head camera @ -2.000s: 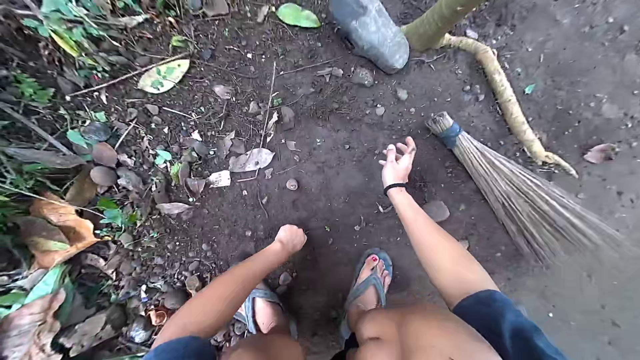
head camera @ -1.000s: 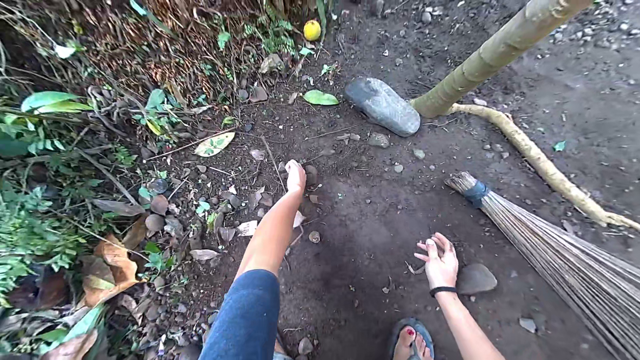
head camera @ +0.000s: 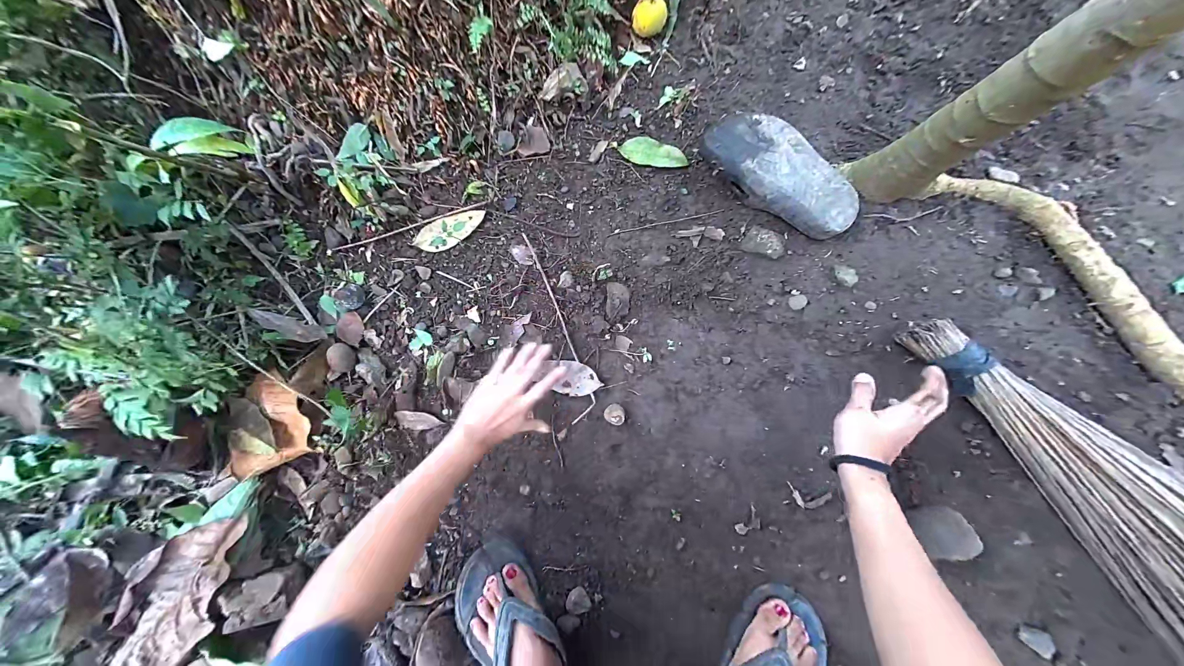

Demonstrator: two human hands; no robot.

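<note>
My left hand [head camera: 504, 396] is spread, palm down and empty, above the littered soil, close to a pale dry leaf [head camera: 575, 378] and a thin twig [head camera: 550, 294]. To its right a small round stone [head camera: 614, 414] lies on the dirt. My right hand [head camera: 890, 418], a dark band at its wrist, is half curled with the palm turned up and nothing in it. Just beyond its fingertips lies a stick broom [head camera: 1064, 462], bound with a dark blue tie near its narrow end. A flat grey stone [head camera: 943, 534] is beside my right wrist.
A large grey rock [head camera: 782, 176] lies against the foot of a slender trunk [head camera: 999, 111], with a thick root [head camera: 1101, 264] running right. Leafy plants [head camera: 139, 351] and dry brown leaves [head camera: 176, 592] border the left. A yellow fruit [head camera: 649, 17] is at the top. My sandaled feet [head camera: 518, 610] are below.
My left hand, a second ago farther up near the twig with its fingers closed together, has come back toward me and spread its fingers. The right hand remains near the broom.
</note>
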